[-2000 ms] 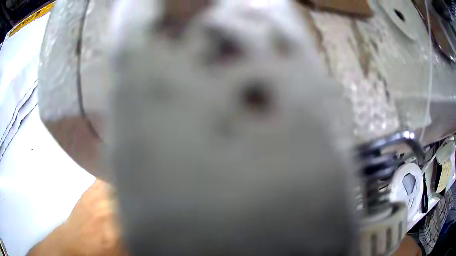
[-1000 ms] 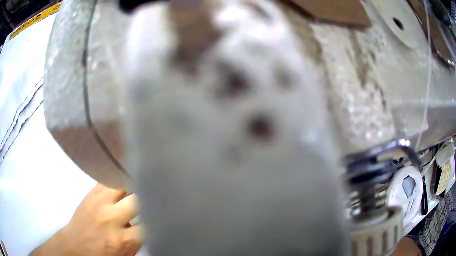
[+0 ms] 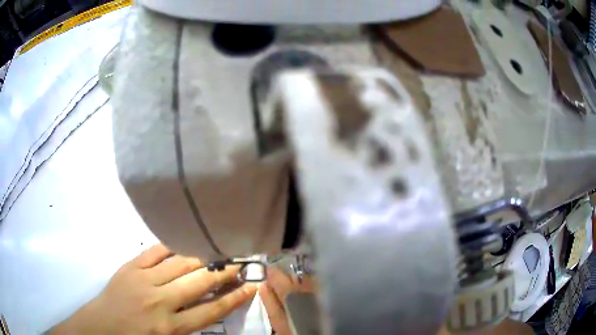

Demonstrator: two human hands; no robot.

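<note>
The cream machine head [image 3: 215,157] with worn brown patches fills the middle of the view. A blurred pale metal lever [image 3: 385,216] stands in front of it. The tension dial [image 3: 483,301] is at the lower right. My left hand [image 3: 170,294] lies flat at the lower left, palm down, fingers pointing at the needle area. A white piece of fabric [image 3: 257,314] lies beside its fingertips. My right hand [image 3: 278,294] shows only as fingers right of the fabric, mostly hidden behind the lever. Whether either hand grips the fabric cannot be told.
Dark-edged white pieces [image 3: 49,147] lie at the far left of the white table [image 3: 78,229]. A yellow ruler [image 3: 72,23] runs along the back edge. A white roll of tape [image 3: 526,271] lies at the right. A thread [image 3: 546,118] hangs in front of the machine's right side.
The view has shifted, so the lever appears further right and lower, uncovering more of the machine head. My left hand's fingers, right-hand fingers and the white fabric now show below the head.
</note>
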